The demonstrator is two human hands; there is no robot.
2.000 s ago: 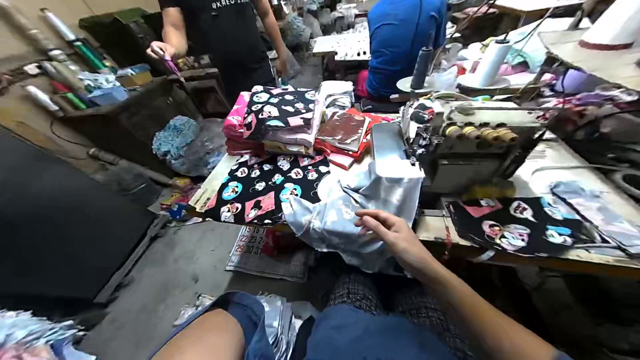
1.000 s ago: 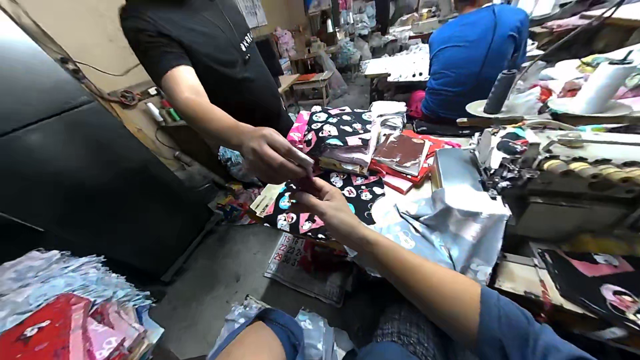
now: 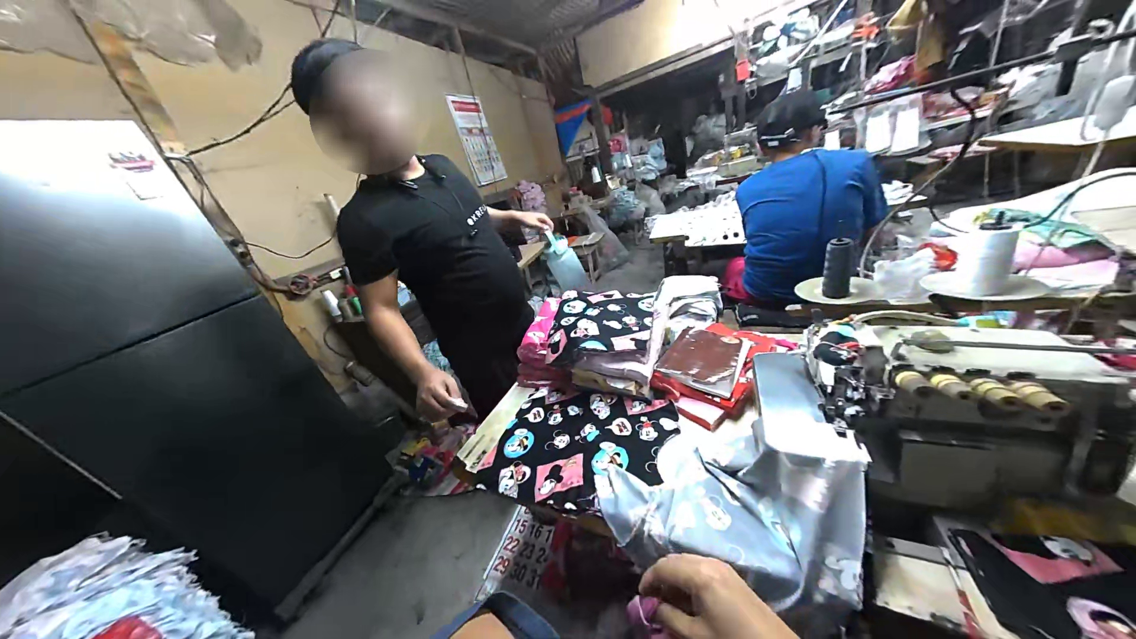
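Note:
My right hand [image 3: 714, 599] is at the bottom edge, its fingers closed around a small pink-purple item [image 3: 646, 614] that is partly hidden. Just above it, grey printed fabric [image 3: 728, 506] hangs over the table edge beside the sewing machine [image 3: 967, 382]. Black cartoon-print fabric [image 3: 577, 448] lies flat to the left of it. Behind are a stack of folded fabric [image 3: 603, 328] and a brown plastic-wrapped packet [image 3: 706, 359] on red fabric. My left hand is out of view; bare skin and a blue fabric edge show at the bottom.
A person in black [image 3: 444, 257] stands beyond the table's left side, with a small whitish item in one hand and a light-blue container [image 3: 564, 266] in the other. Another person in blue [image 3: 799, 213] sits behind. Thread cones [image 3: 985, 257] stand right; a cloth pile [image 3: 115, 590] lies lower left.
One second ago my right hand met the standing person's hand at a purple item; now the hands are apart and mine is lower, near the grey fabric. The view has tilted up.

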